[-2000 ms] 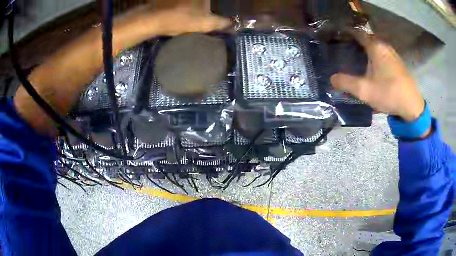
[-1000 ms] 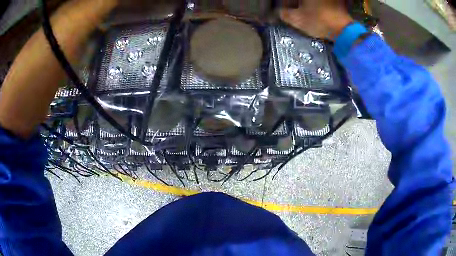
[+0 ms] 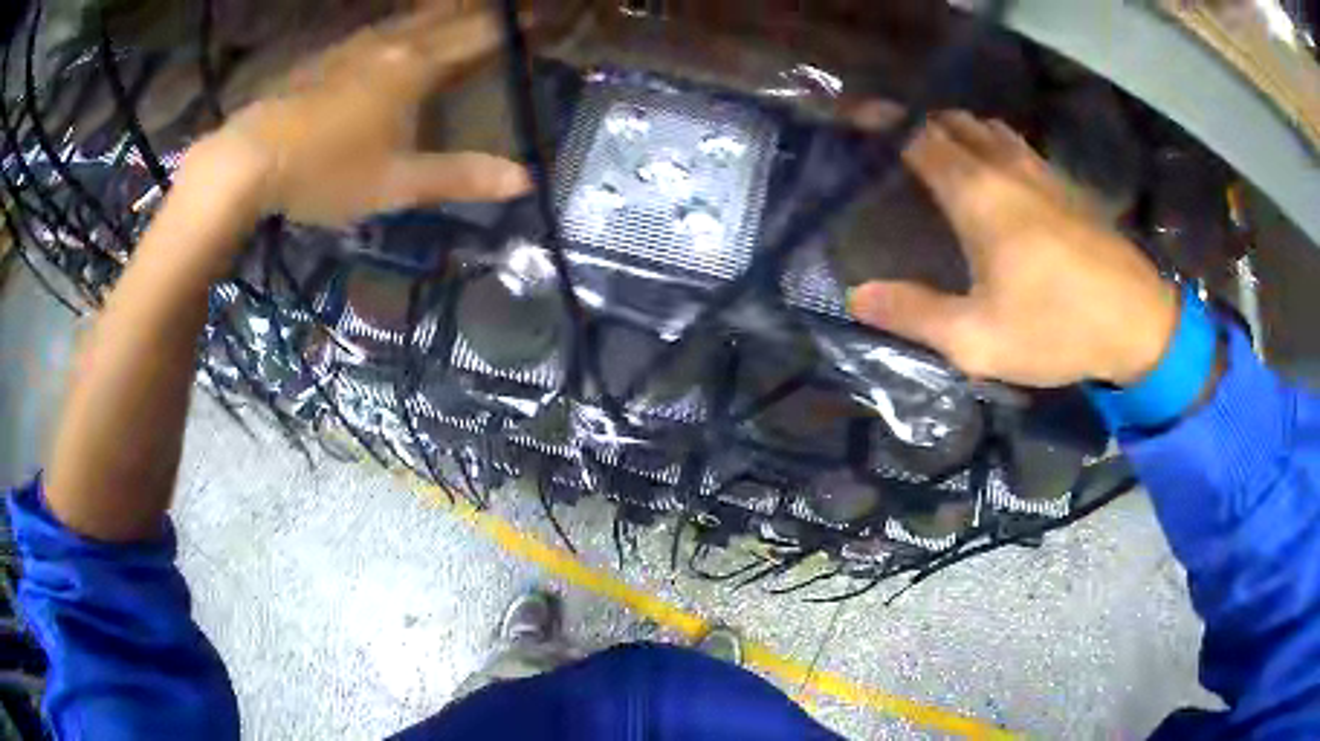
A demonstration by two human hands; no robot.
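Note:
An LED work light (image 3: 666, 181) lies lens up in the middle of the upper row, its bright LED dots bare. My right hand (image 3: 1042, 275) spans a dark round weight (image 3: 905, 239) on the lamp to the right, thumb at its near edge and fingers at its far side. My left hand (image 3: 348, 138) is at the left, blurred, its thumb and fingers spread around a dark brown round weight (image 3: 471, 123), partly hidden. Black power cables (image 3: 539, 174) hang across the view in front of the lamps.
Lower rows hold more lamps with round weights (image 3: 510, 326) and shiny plastic film (image 3: 905, 398). Many cables hang off their front edges. Below are the speckled floor, a yellow line (image 3: 579, 575) and shoes (image 3: 531, 618). A pale curved frame edge is at upper right.
The view has shifted and tilted over the rack. My right hand has come back into full view, around a weight. My left hand has moved into view at the upper left.

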